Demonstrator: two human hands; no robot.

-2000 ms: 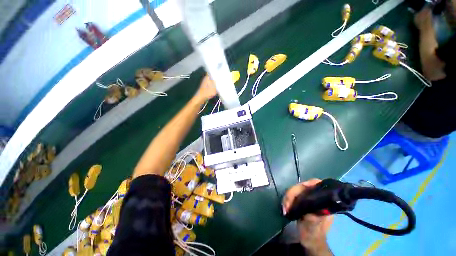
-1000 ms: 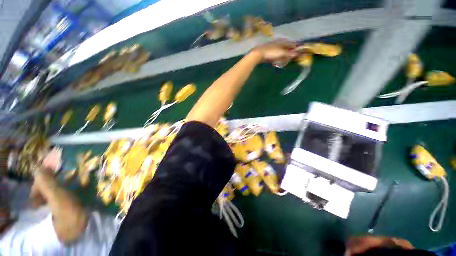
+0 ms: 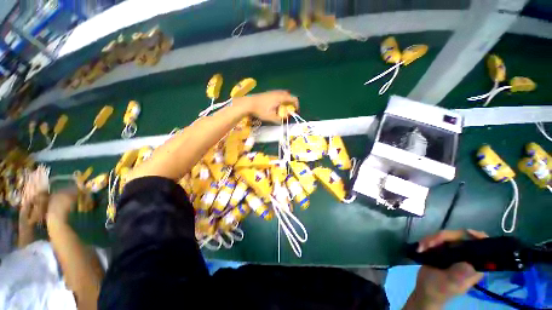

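My left hand (image 3: 272,106) is closed around a yellow unit (image 3: 286,110), mostly hidden by the fingers, above the white-grey strip behind the pile. White cord loops hang from the hand. The pile of yellow units (image 3: 245,172) lies below it, right of my left forearm. My right hand (image 3: 445,275) holds the black electric screwdriver (image 3: 472,253) at the bench's front edge, its tip pointing left. The white screw feeder (image 3: 387,184) stands between the pile and the screwdriver.
A thin dark stick (image 3: 452,206) lies right of the feeder. Yellow units (image 3: 496,163) lie farther right, and pairs (image 3: 243,88) lie on the green surface behind. Another person's hands (image 3: 36,187) are at the far left. A blue stool (image 3: 514,290) is below right.
My left hand has moved back toward the pile with a unit; a pair now lies on the far green surface. The view has shifted, showing more of my right hand and the screwdriver.
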